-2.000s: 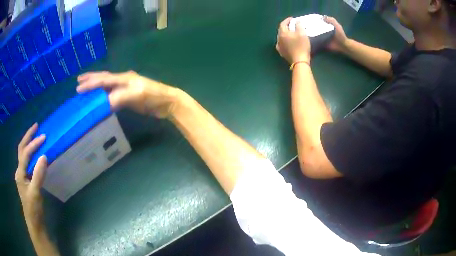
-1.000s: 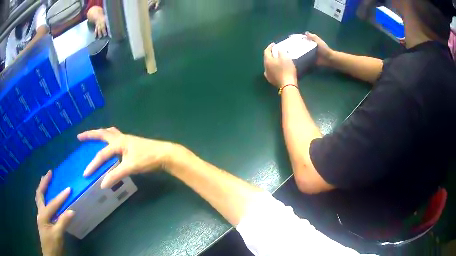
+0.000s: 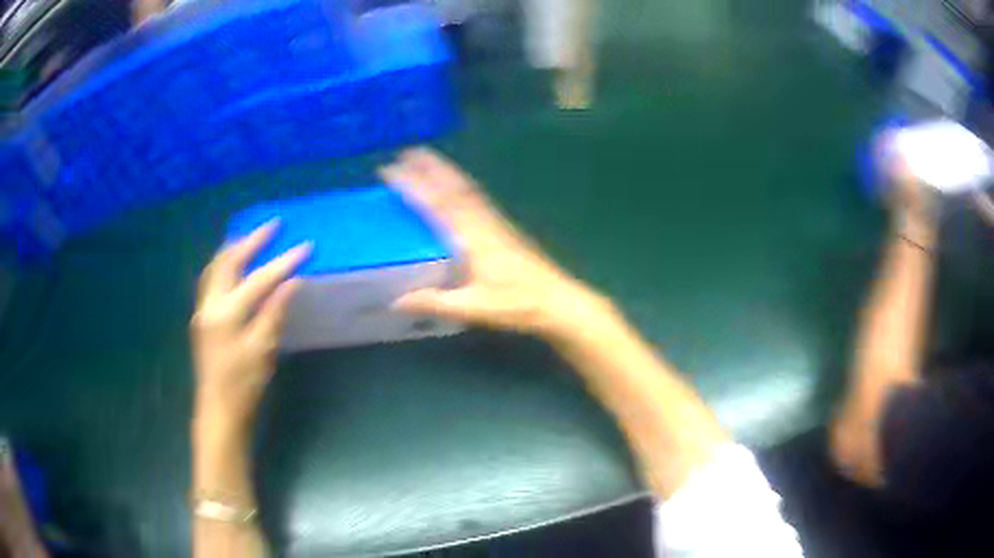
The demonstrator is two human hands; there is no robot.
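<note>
A closed retail carton (image 3: 354, 231) with a bright blue top and white long side is in front of me, left of the middle, blurred by motion. My left hand (image 3: 245, 294) is at its left end, fingers over the top edge and front. My right hand (image 3: 469, 256) holds its right end, with the thumb on the white front side and the fingers at the back right corner. The palms are partly turned away from view.
A curved wall of stacked blue cartons (image 3: 251, 109) stands at the back left of the dark green table (image 3: 676, 251). A pale wooden post (image 3: 576, 65) stands at the back. A person's hand (image 3: 910, 180) holds a white and blue thing at the right. An arm shows at the lower left edge.
The view has swung left, so the carton and stack appear further right. The carton now lies nearly level across the view, with both my hands at its ends. The neighbour's hands have moved to the right edge.
</note>
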